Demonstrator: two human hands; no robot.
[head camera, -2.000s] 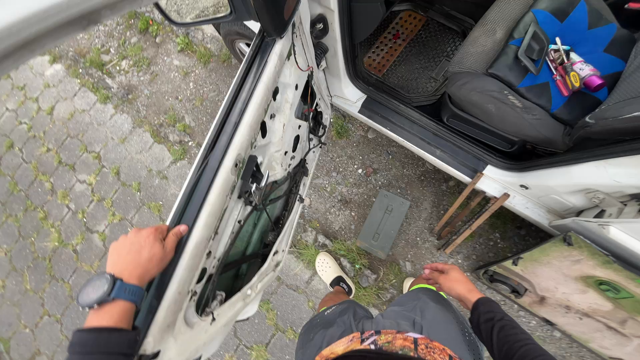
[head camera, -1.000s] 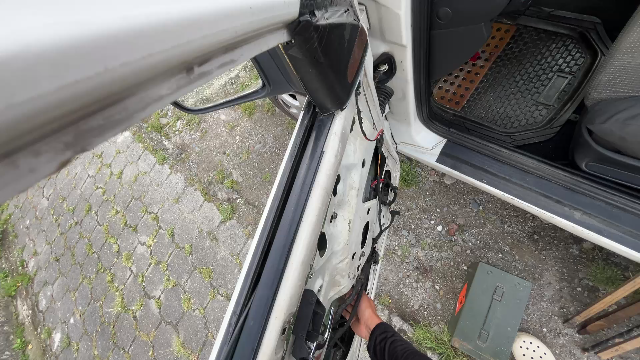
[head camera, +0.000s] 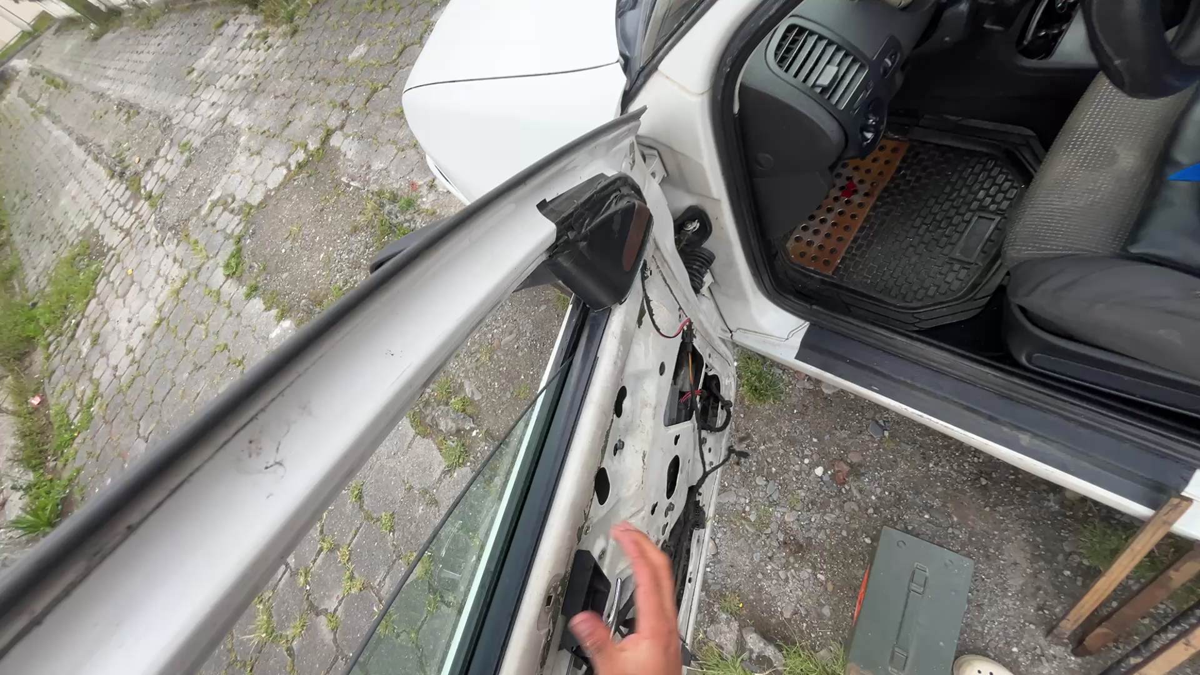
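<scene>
My right hand (head camera: 637, 609) is at the bottom centre, thumb and fingers apart, over the inner side of the open white car door (head camera: 637, 469). Nothing shows in it; whether it touches the door cannot be told. Beside the thumb is a black inner door handle part (head camera: 586, 595). The door's bare metal has holes, and a wiring harness (head camera: 698, 403) hangs along it. A tilted pane of window glass (head camera: 469, 553) stands partly above the black window seal (head camera: 534, 497). The black mirror mount (head camera: 605, 244) sits at the front corner of the frame. My left hand is out of view.
The white window frame (head camera: 281, 412) crosses the left foreground. To the right are the door sill (head camera: 984, 412), a perforated floor plate (head camera: 848, 206) and a seat (head camera: 1097, 178). A green metal box (head camera: 909, 600) and wooden strips (head camera: 1125, 562) are on the gravel, near a pale clog (head camera: 980, 666).
My left hand, on the door edge two seconds ago, has gone from view. My right hand moved to the door, then off the inner panel's lower opening. Window glass now shows above the seal.
</scene>
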